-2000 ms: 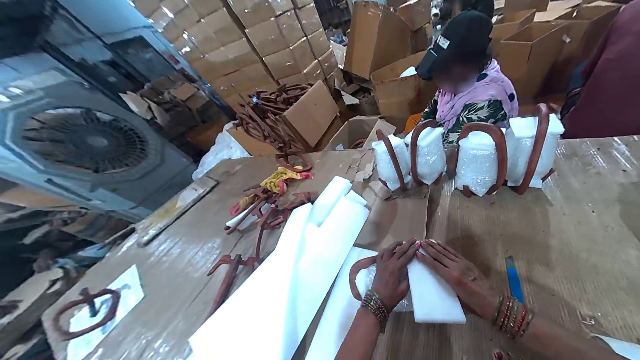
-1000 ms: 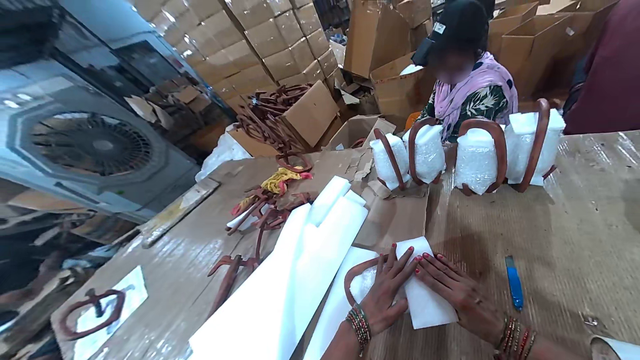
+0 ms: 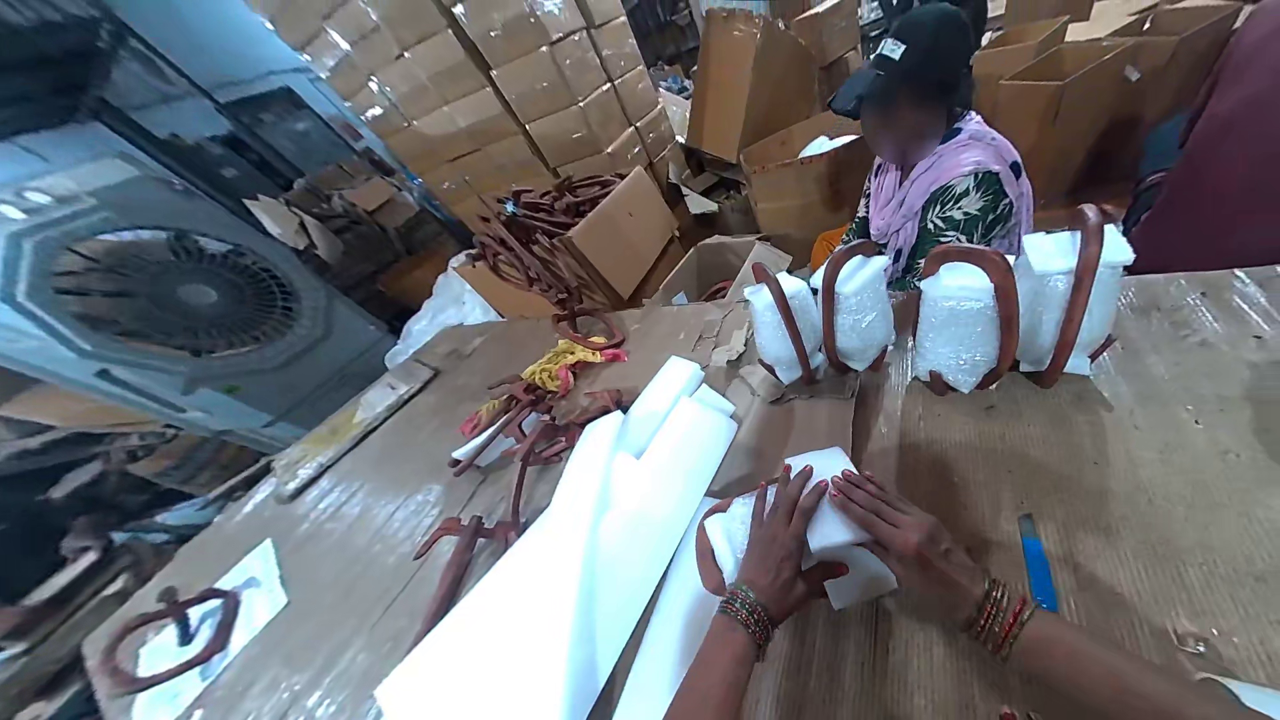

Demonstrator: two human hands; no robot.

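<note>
A white foam sheet (image 3: 832, 522) is folded over a bundle on the cardboard-covered table, and both my hands press on it. My left hand (image 3: 782, 552) lies spread across the bundle, beside a reddish-brown curved piece (image 3: 710, 555) that sticks out at its left. My right hand (image 3: 912, 545) lies flat along the foam's right side, fingertips near those of the left. Long white foam sheets (image 3: 640, 480) lie just left of my hands. To the right rests a blue utility knife (image 3: 1038, 565). What is inside the bundle is mostly hidden.
Several wrapped white bundles with brown curved pieces (image 3: 965, 320) stand along the far edge. A person (image 3: 940, 170) in a cap sits beyond them. Brown metal pieces (image 3: 530, 430) and a yellow cloth (image 3: 562, 365) lie left. An air cooler (image 3: 190, 300) stands far left; cartons (image 3: 770, 170) stand behind.
The foam under my hands was a flatter strip and now sits folded over the bundle. My left thumb has moved apart from the fingers. The seated person's head has tilted.
</note>
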